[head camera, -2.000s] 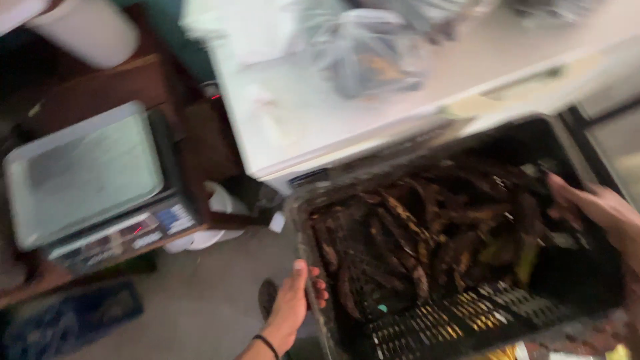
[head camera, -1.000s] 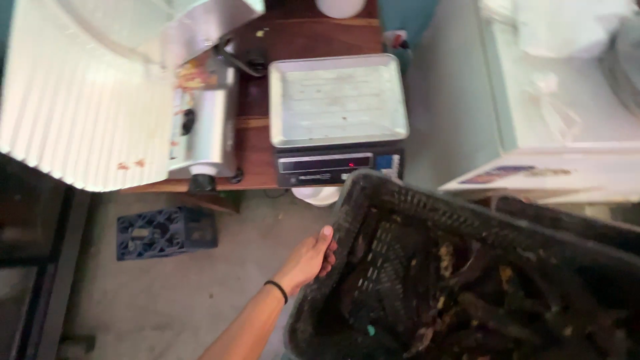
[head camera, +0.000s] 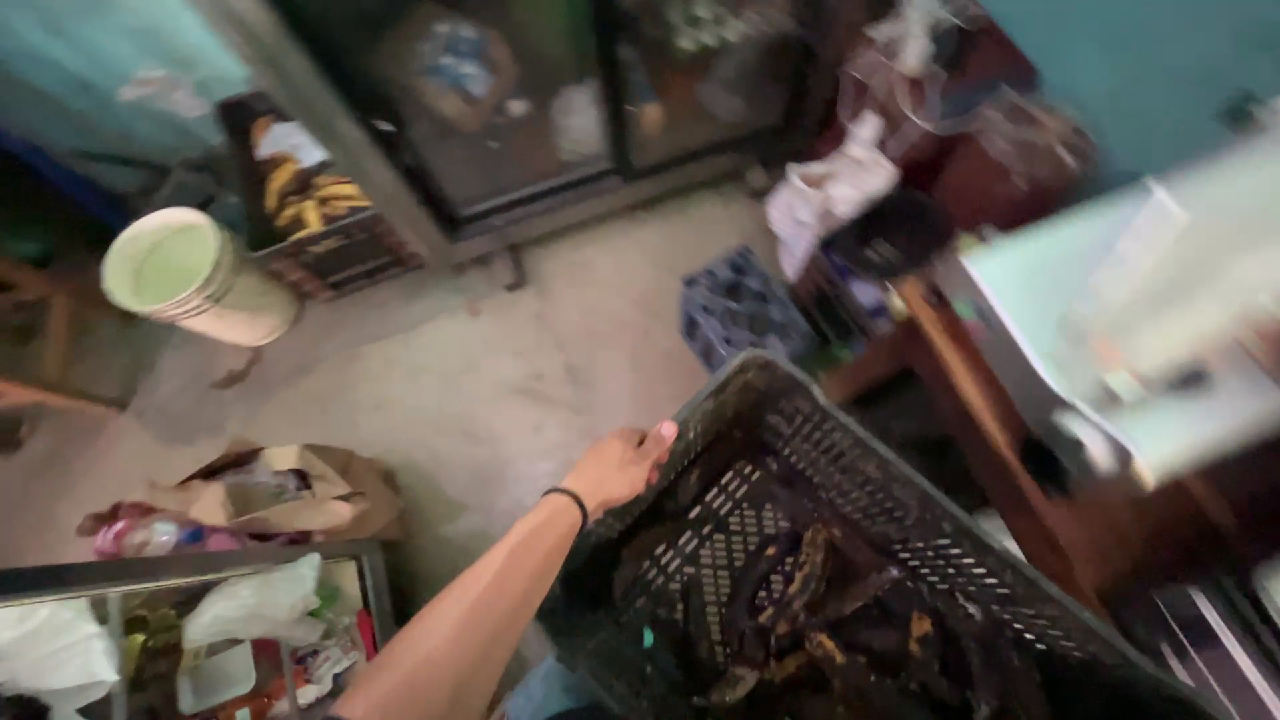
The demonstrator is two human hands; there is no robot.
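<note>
My left hand (head camera: 622,470), with a black band at the wrist, grips the rim of a black slatted plastic crate (head camera: 870,430) at its near-left side. Dark brown, elongated produce (head camera: 800,590), perhaps overripe plantains or bananas, lies inside, with a small teal bit (head camera: 648,637) near the left wall. The crate is tilted in view and runs out of the lower right of the picture. My right hand is not in view.
A blue-grey crate (head camera: 740,310) stands on the floor beyond. Left are a pale green bucket (head camera: 235,300), a box of yellow bananas (head camera: 310,200), a paper bag (head camera: 330,490) and a glass case (head camera: 375,590). A wooden table (head camera: 1000,450) with a blurred white machine (head camera: 1180,330) is at right.
The view has swung strongly left, from the white counter past the scale to the floor and glass doors. The black crate has moved along with my left hand still on its rim. My right hand has left view.
</note>
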